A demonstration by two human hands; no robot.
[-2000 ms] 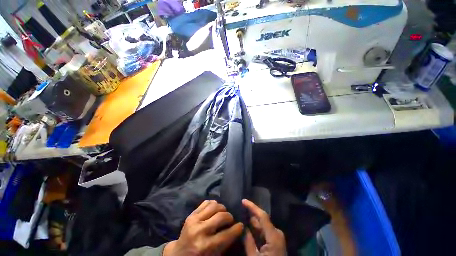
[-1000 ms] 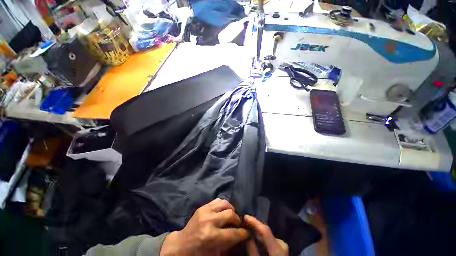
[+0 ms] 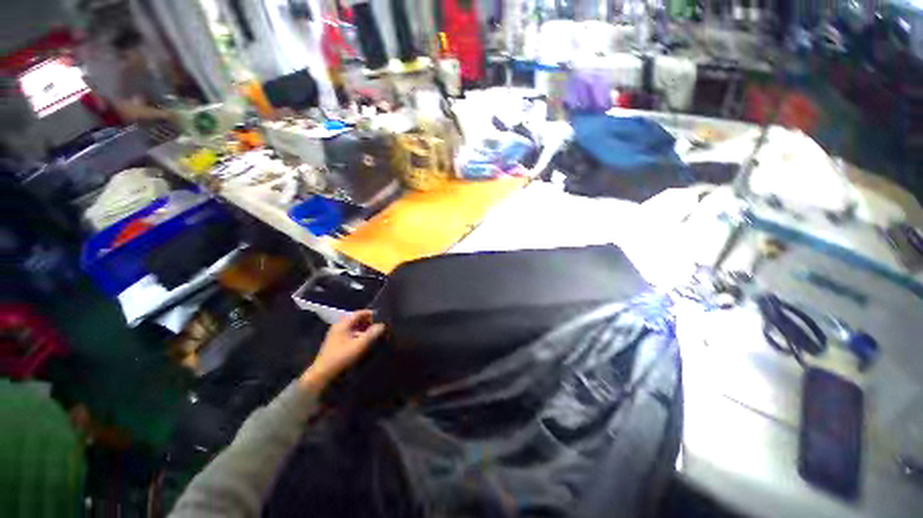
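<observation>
The matte black shell fabric [image 3: 496,288] lies on the white table left of the needle. The shiny black-grey lining fabric [image 3: 547,405] spreads in folds from the needle area towards me. My left hand [image 3: 349,342] is at the left edge of the shell fabric, with thumb and fingers closed on that edge. My right hand is not in view. The white sewing machine [image 3: 840,263] with its teal stripe stands at the right, blurred. Its lamp glares where the cloth meets the needle area.
The smartphone [image 3: 831,433] and black-handled scissors [image 3: 792,327] lie on the machine bed. An orange sheet [image 3: 430,221], a blue tray [image 3: 317,214] and a small white box [image 3: 336,293] are beyond my left hand. A blue crate [image 3: 101,253] stands at far left. Green clothing shows lower left.
The view has swung left. My left hand has left the lining near my lap and moved out to the shell fabric's left edge. My right hand has gone out of view.
</observation>
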